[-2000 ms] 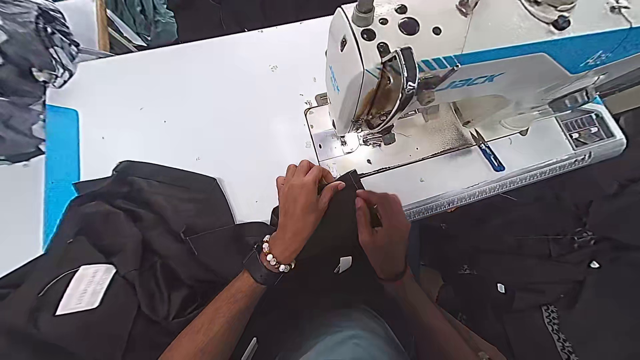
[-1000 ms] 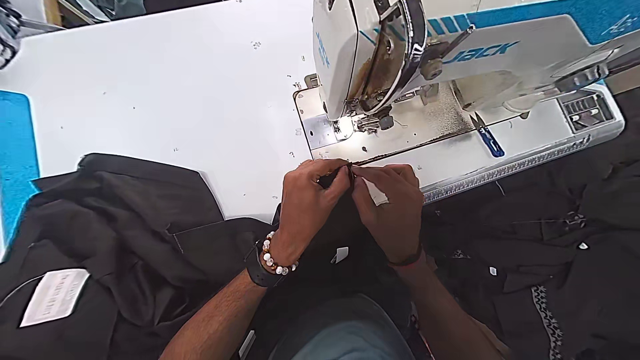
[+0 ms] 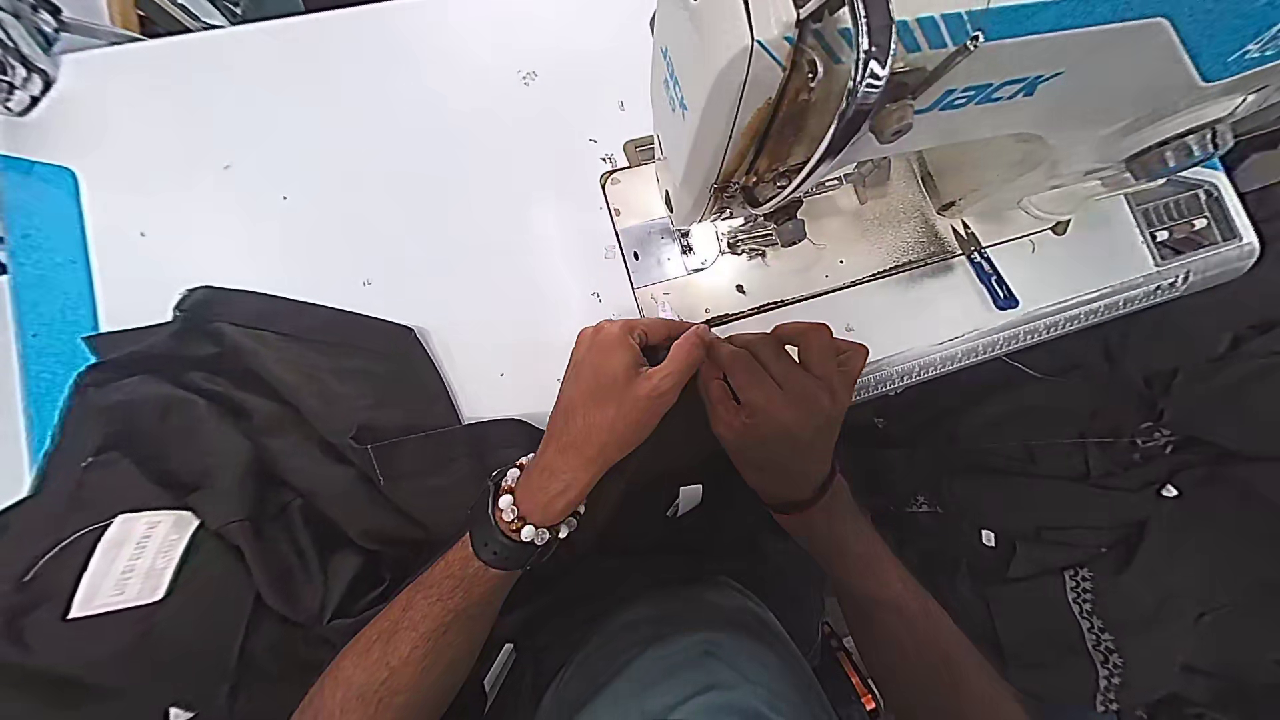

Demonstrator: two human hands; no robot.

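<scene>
My left hand (image 3: 625, 395) and my right hand (image 3: 775, 405) meet at the fingertips, just in front of the presser foot of a Jack sewing machine (image 3: 965, 90). Both pinch the edge of a black garment (image 3: 650, 530), which hangs down over my lap. My fingers hide most of the pinched part. The lit presser foot (image 3: 750, 238) is behind my hands, with no cloth seen under it. A beaded bracelet and a black band circle my left wrist.
Blue-handled thread snips (image 3: 988, 270) lie on the machine bed to the right. A black garment with a white label (image 3: 135, 562) covers the table's left front. More dark cloth with a patterned trim (image 3: 1092, 640) lies at the right. Thread bits dot the white table (image 3: 350, 190).
My right hand has moved in against my left, and the fingertips now meet at the garment's edge. Two seconds ago they were slightly apart. The view has shifted closer to the machine.
</scene>
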